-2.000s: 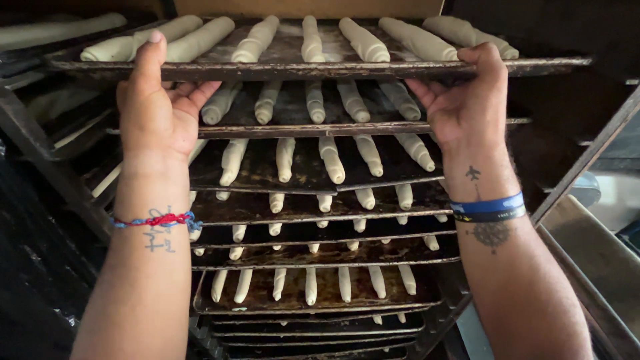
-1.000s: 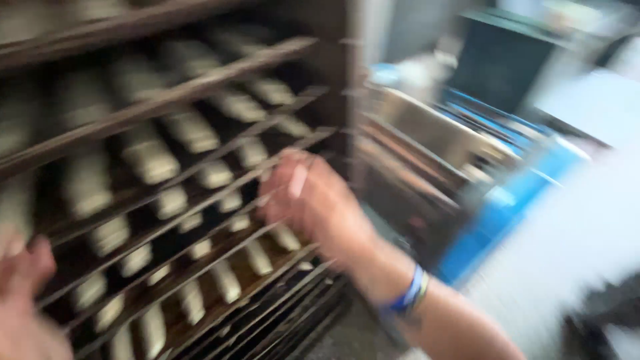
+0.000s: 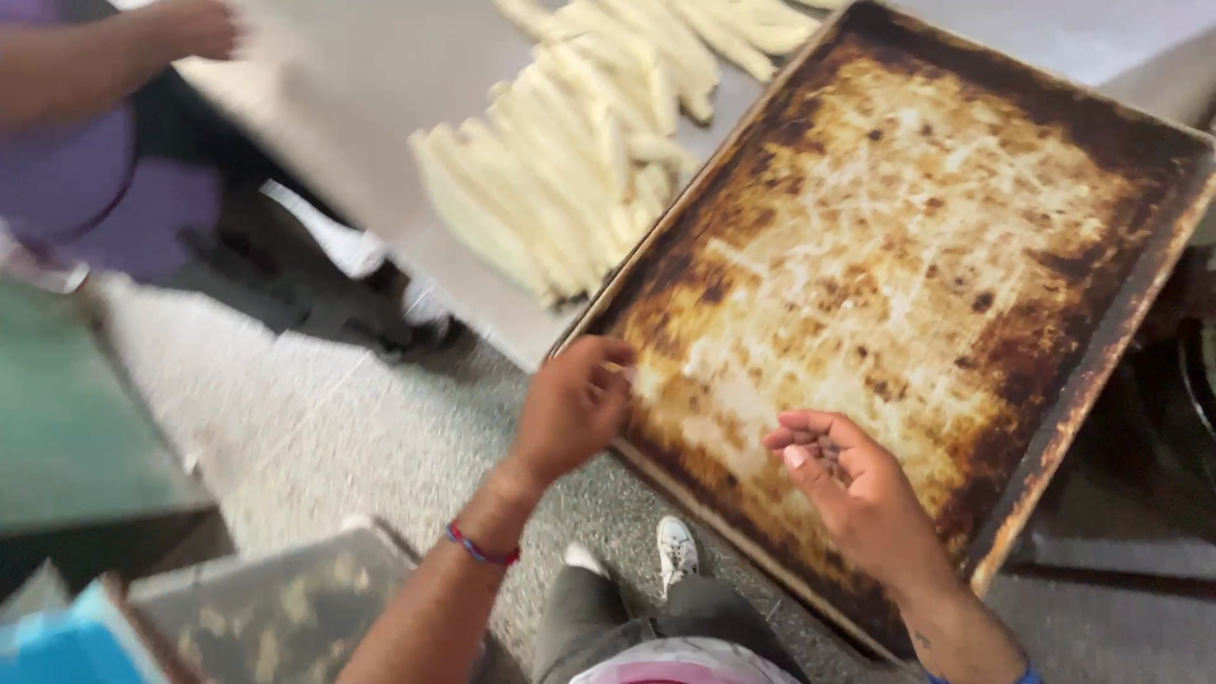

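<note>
A large baking tray (image 3: 855, 275) with a browned, stained surface and a dark raised rim lies partly over the worktable. My left hand (image 3: 579, 404) is at its left corner, fingers curled; whether it touches the rim I cannot tell. Over the tray's near part is my right hand (image 3: 841, 475), fingers bent and apart, with nothing in them. Just beyond the tray's left edge, many long strips of pale dough (image 3: 560, 171) lie side by side in a heap on the table.
At the upper left, a co-worker's forearm (image 3: 104, 71) reaches over the light worktable (image 3: 332, 85). A green surface (image 3: 76, 408) stands at the left. Below it are a container with pale residue (image 3: 275, 608) and a blue object (image 3: 81, 636). My shoes are on the speckled floor (image 3: 361, 446).
The view has swung from the rack to the table. Two seconds ago both hands were at a tray of dough strips in the rack; now they are at a tray without dough.
</note>
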